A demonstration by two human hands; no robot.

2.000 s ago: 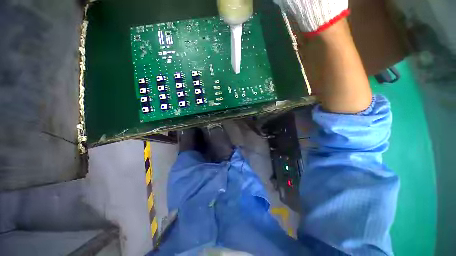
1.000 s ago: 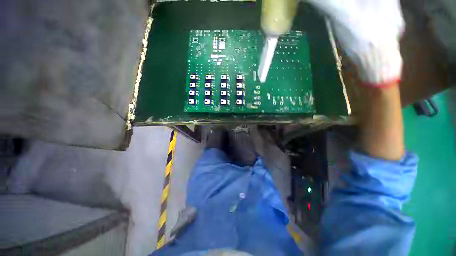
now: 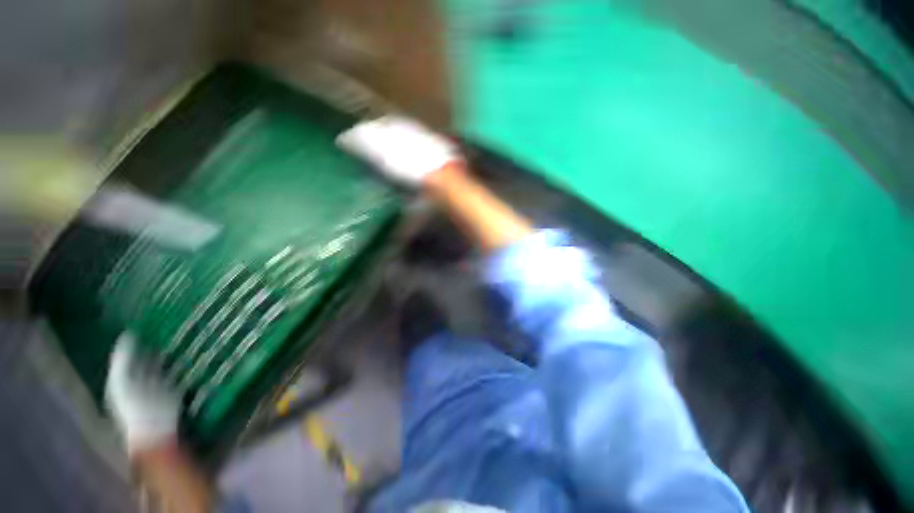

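The frame is strongly blurred. A green circuit board [image 3: 256,225] lies or is held inside the dark green booth; its rows of square parts show as streaks. My left hand [image 3: 142,396], in a white glove, is at the board's lower left end. My right hand [image 3: 401,150], in a white glove with a red cuff, is at the upper right end. Blur hides whether the fingers grip the board. The pale nozzle tip [image 3: 165,222] points in over the board from the left.
The booth's rim [image 3: 130,135] surrounds the board. A brown flap [image 3: 401,60] stands beyond its right side. The bright green bench [image 3: 641,150] runs along the right, with a dark edge. Yellow-marked floor [image 3: 326,446] and my legs are below.
The view has swung right and tilted, showing more bench. My left hand has come into view at the board's left end. My right hand has moved from above to the right end.
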